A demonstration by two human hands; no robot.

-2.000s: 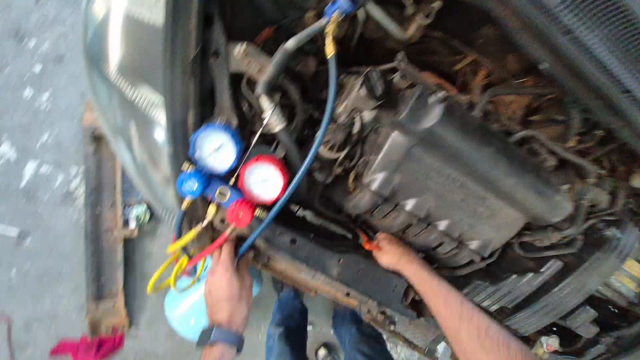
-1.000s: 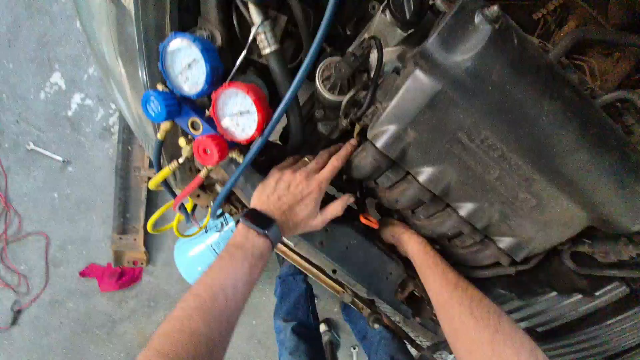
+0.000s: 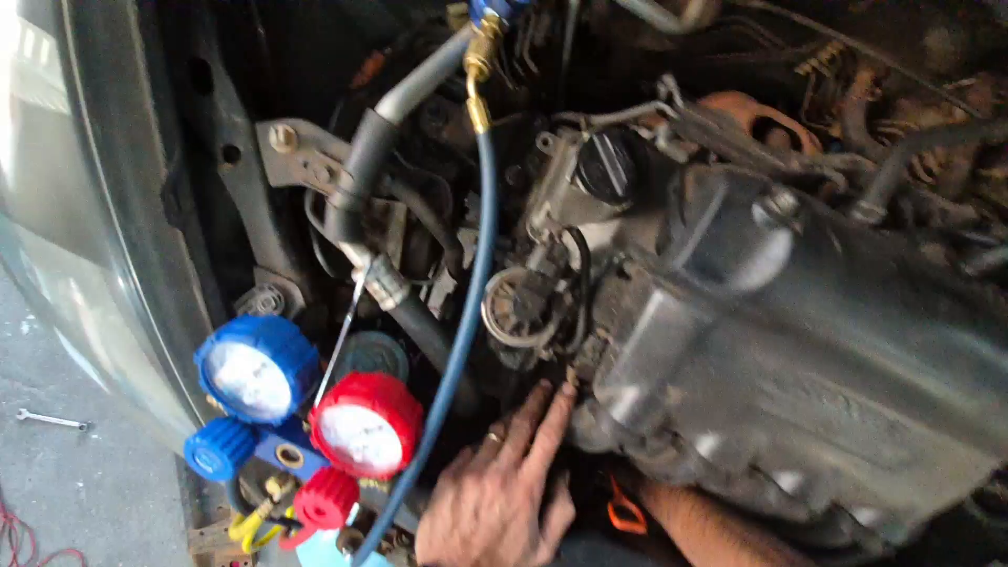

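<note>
My left hand lies palm down at the front of the engine, its fingertips touching a small brass-coloured fitting beside the dark plastic engine cover. My right hand is hidden below the cover's lower edge; only the right forearm shows, next to an orange handle or loop. Left of my left hand hangs a manifold gauge set with a blue gauge and a red gauge. Its blue hose runs up to a brass and blue coupler on a metal pipe.
A black oil filler cap sits above a round valve. The car's headlight edges the left side. A combination wrench and a red cord lie on the concrete floor. A light blue container is under the gauges.
My left hand was by the gauges two seconds ago, then moved right to the engine, where it stays. My right forearm remains low by the orange handle. The view is now closer.
</note>
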